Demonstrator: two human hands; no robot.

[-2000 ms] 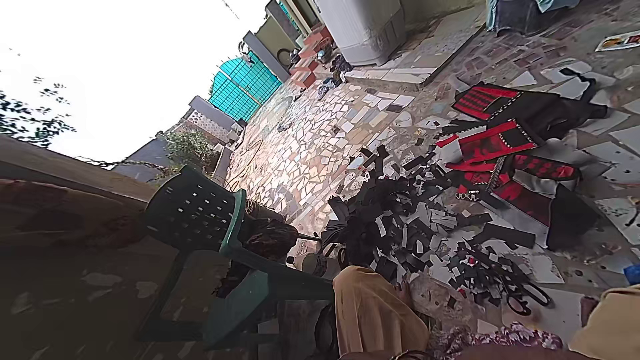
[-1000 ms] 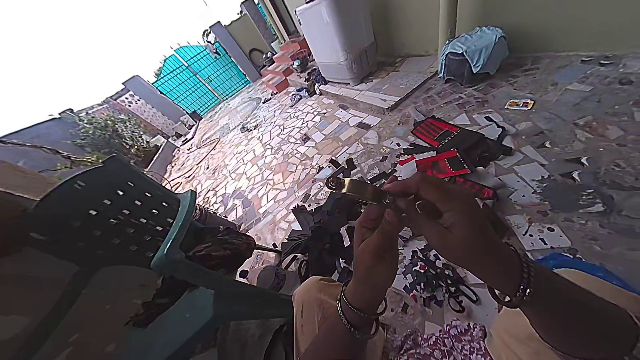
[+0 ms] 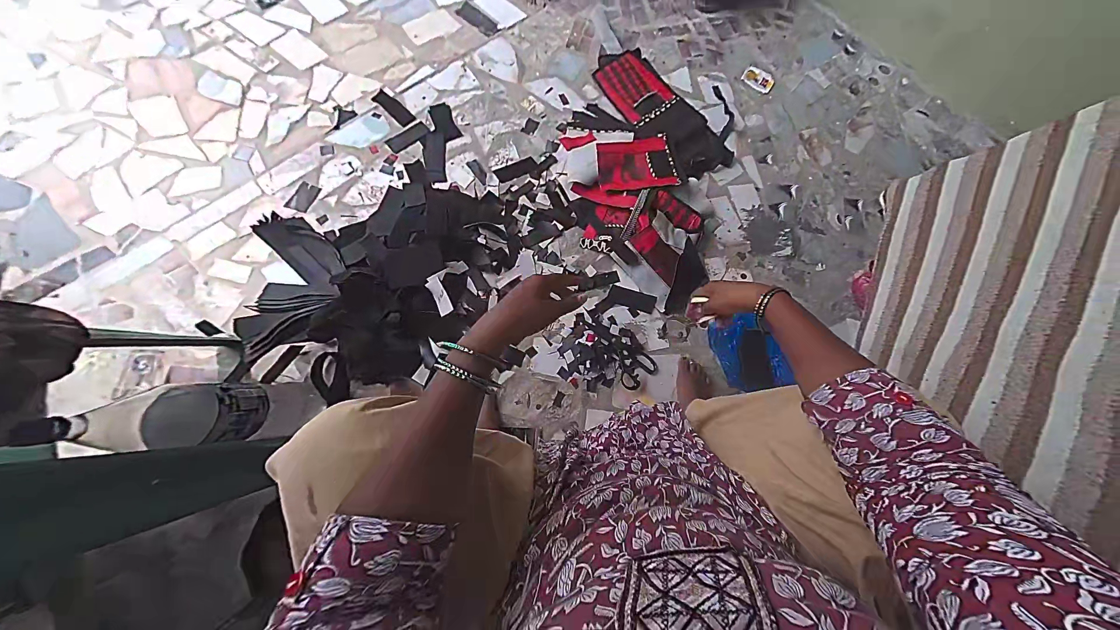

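My left hand (image 3: 544, 299), with bracelets at the wrist, is stretched over the scraps, fingers bent. A small dark piece (image 3: 599, 280) is at its fingertips; whether it is held is unclear. To the right, my right hand (image 3: 733, 299) is curled near a blue plastic bag (image 3: 751, 350). A small pale, shiny spot shows at its fingers, too small to name. Left of my left hand lies a heap of black fabric pieces (image 3: 411, 262). Red and black fabric pieces with patterned trim (image 3: 637, 162) lie beyond my hands. Small dark scraps and loops (image 3: 608, 354) lie between my forearms.
The floor is broken-tile mosaic (image 3: 184, 131). A plastic bottle (image 3: 197, 416) lies at the left beside a green chair part (image 3: 131, 507). Striped cloth (image 3: 1006, 306) hangs at the right, and a small printed packet (image 3: 758, 80) lies at the upper right.
My hands were together around a shiny, gold-coloured object one second ago; now they are apart, low over the scraps. The view has tilted down.
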